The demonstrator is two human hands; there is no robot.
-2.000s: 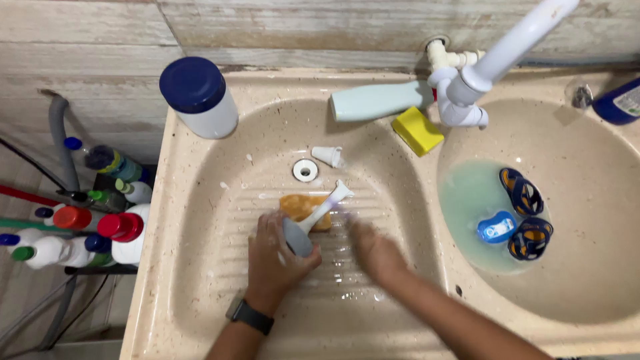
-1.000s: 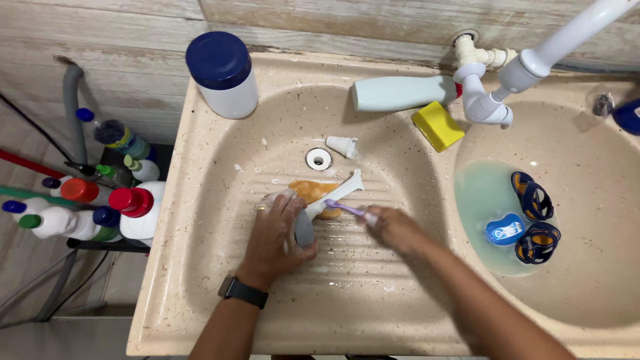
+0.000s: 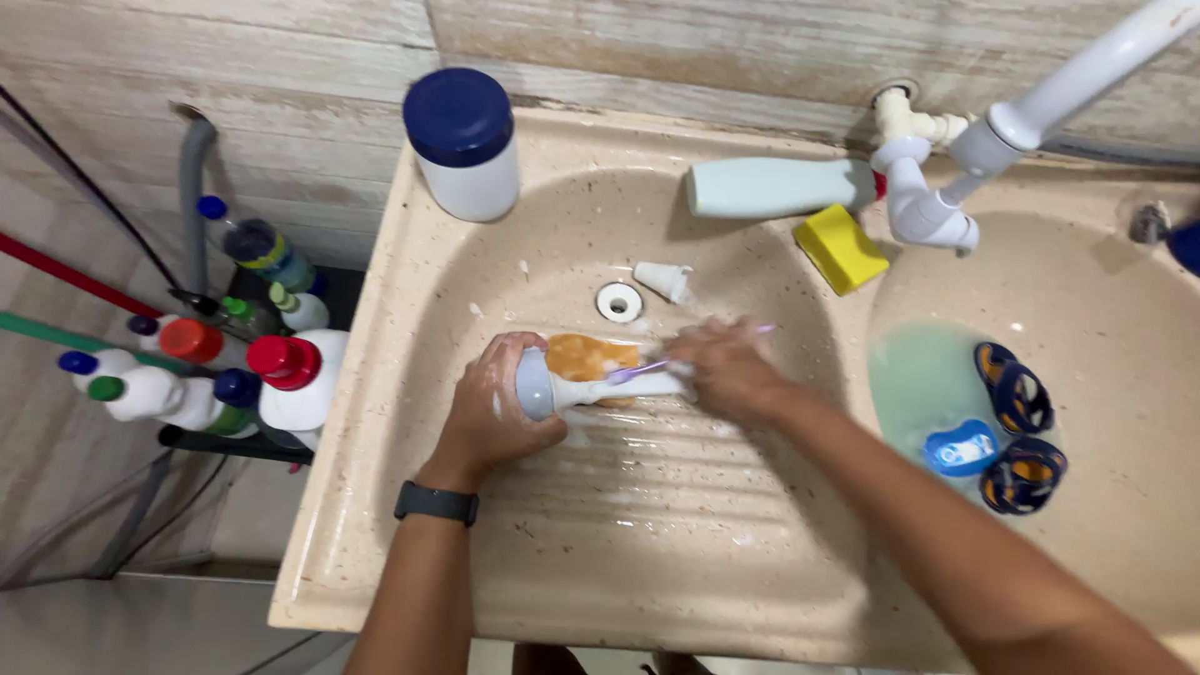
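Note:
My left hand grips the grey rounded end of a white plastic piece over the ribbed basin. In my right hand is a purple toothbrush; its head touches the white piece, and the hand is slightly blurred. Beneath the white piece lies an orange sponge or cloth, partly covered. Just above them, a small white conical part rests beside the drain. A dark watch is on my left wrist. Whether my right fingertips also touch the white piece's far end, I cannot tell.
A blue-lidded jar stands at the basin's back left corner. A pale bottle, a yellow sponge and a white faucet are at the back. Small sandals and a blue object lie in the right basin, in cloudy water.
The white piece, tilted up to the right a second ago, now lies nearly level. My right hand with the toothbrush has moved up alongside its right end. The view has shifted.

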